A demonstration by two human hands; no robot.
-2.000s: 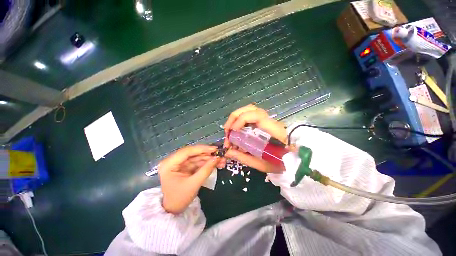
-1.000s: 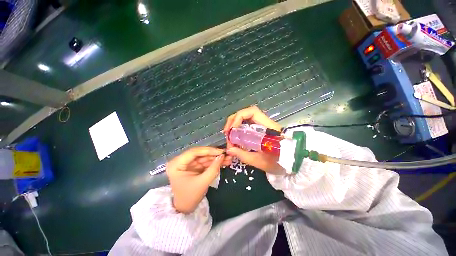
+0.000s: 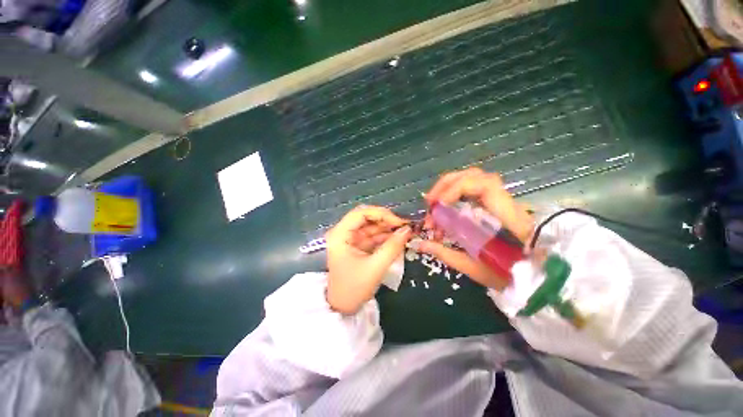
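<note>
My right hand point(image 3: 477, 191) holds the glue syringe point(image 3: 481, 238), a clear barrel with pink and red content and a blurred green cap point(image 3: 547, 285). Its tip end points toward my left fingertips. My left hand point(image 3: 364, 256) pinches a small dark component point(image 3: 416, 225) between thumb and fingers; the fingers hide most of it. The two hands nearly meet. Small white pieces point(image 3: 449, 301) lie scattered on the bench below them. A white tissue point(image 3: 394, 274) lies beside my left thumb.
The ribbed component tray point(image 3: 456, 106) lies behind my hands. A white paper sheet point(image 3: 245, 186) lies left. A bottle with yellow label point(image 3: 114, 212) is in a blue holder. The blue dispenser point(image 3: 721, 122) is at right. Another person's sleeve point(image 3: 73, 350) shows at lower left. A black cable runs right.
The view has swung left, so the bench things sit further right and a person shows at lower left. The syringe is tilted more steeply. Both hands keep their holds.
</note>
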